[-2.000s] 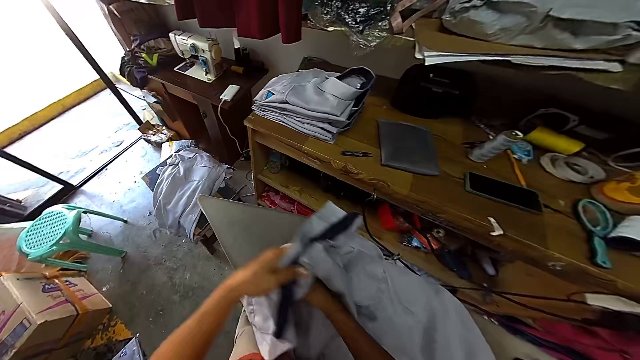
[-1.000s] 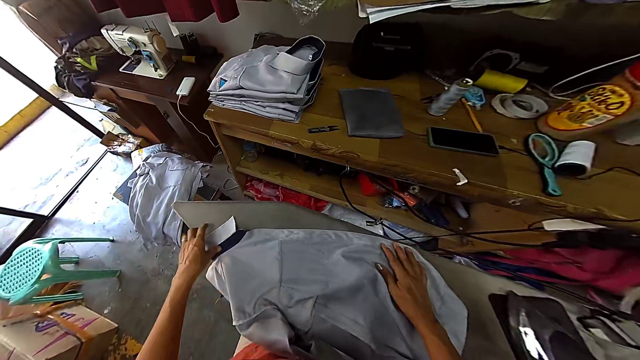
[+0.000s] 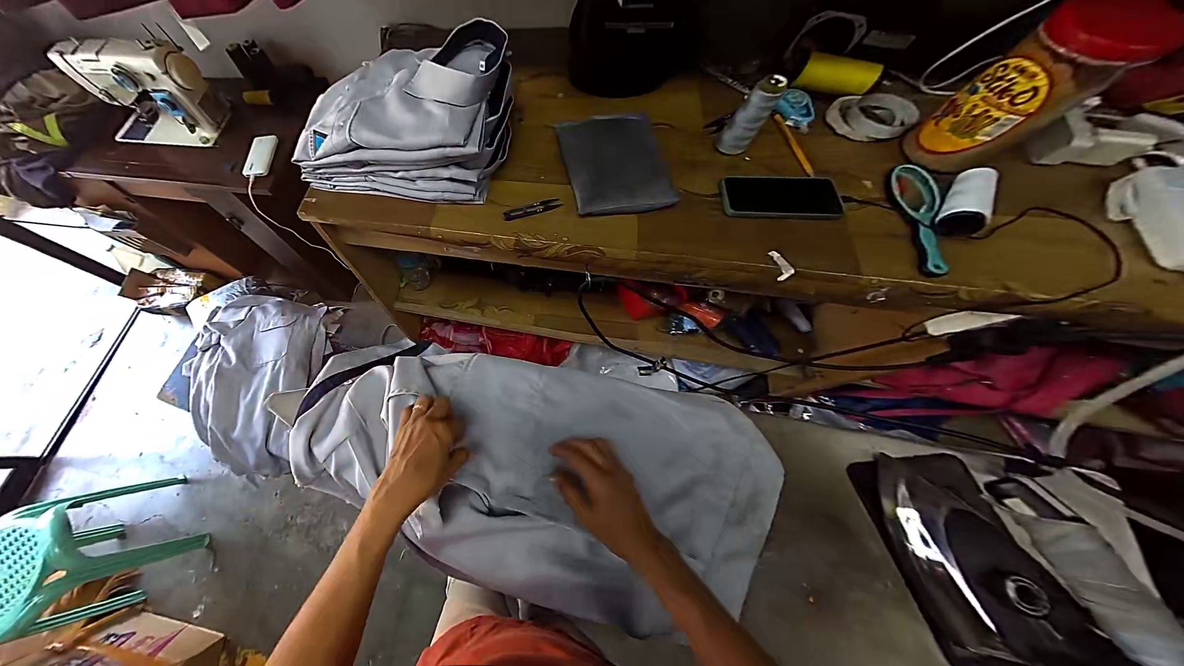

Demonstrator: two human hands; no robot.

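Note:
A light grey shirt [image 3: 536, 398] with a dark band inside its collar lies spread over an ironing board, its collar at the left end. My left hand [image 3: 425, 449] grips a bunched fold of the shirt near the collar. Over the middle of the cloth is my right hand [image 3: 601, 490], fingers apart and slightly blurred, holding nothing. At the lower right an electric iron [image 3: 962, 546] rests on the board beside some grey cloth. Part of the shirt near my body is crumpled.
Behind the board, a wooden table [image 3: 694, 240] bears folded grey shirts [image 3: 407, 120], a phone [image 3: 782, 197], thread snips [image 3: 533, 209] and a plastic jar [image 3: 1036, 83]. Black cables [image 3: 740, 356] hang by its shelf. A sewing machine [image 3: 139, 88] and green plastic chair [image 3: 55, 555] are left.
The shirt was bunched up in my hands, then lay spread out. My left hand has since moved from the collar end onto the cloth, where a fold is now gathered. More of the iron shows.

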